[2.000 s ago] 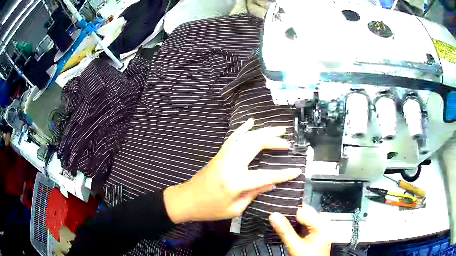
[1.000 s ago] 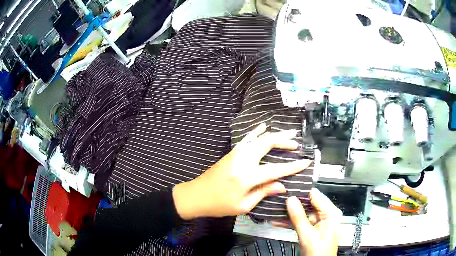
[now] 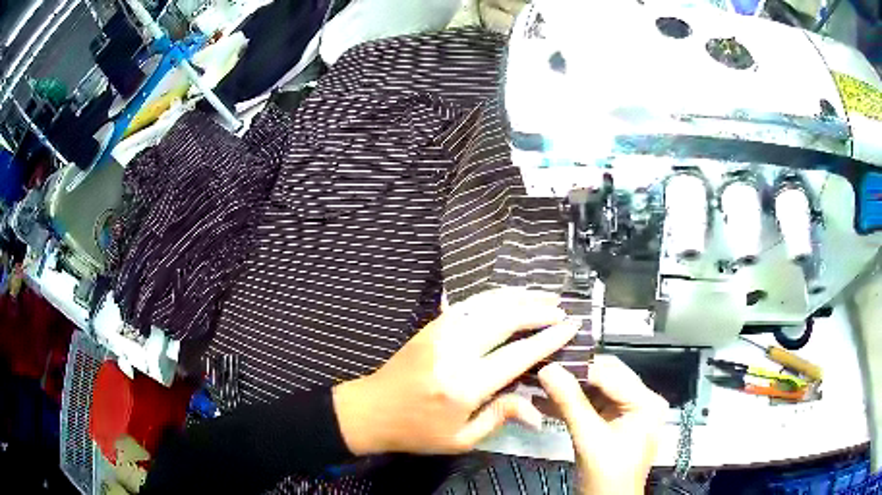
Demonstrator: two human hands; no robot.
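The dark striped sleeve lies left of the needle area of the white overlock machine, its edge at the presser foot. My left hand lies over the sleeve's near end, fingers pointing at the foot. My right hand pinches the near edge of the fabric between thumb and forefinger, just below the foot; it is cut off by the lower rim. The striped garment body lies flat left of the sleeve.
A crumpled striped pile is at far left. Orange and yellow-handled tools lie right of the needle area. A thread chain hangs near the table edge. A red item and white basket are lower left. A striped bundle is below the edge.
More of the sleeve has passed toward the foot, and its near end is shorter. My left hand has moved slightly down with its fingers closer together. My right fingers have come up nearer the foot.
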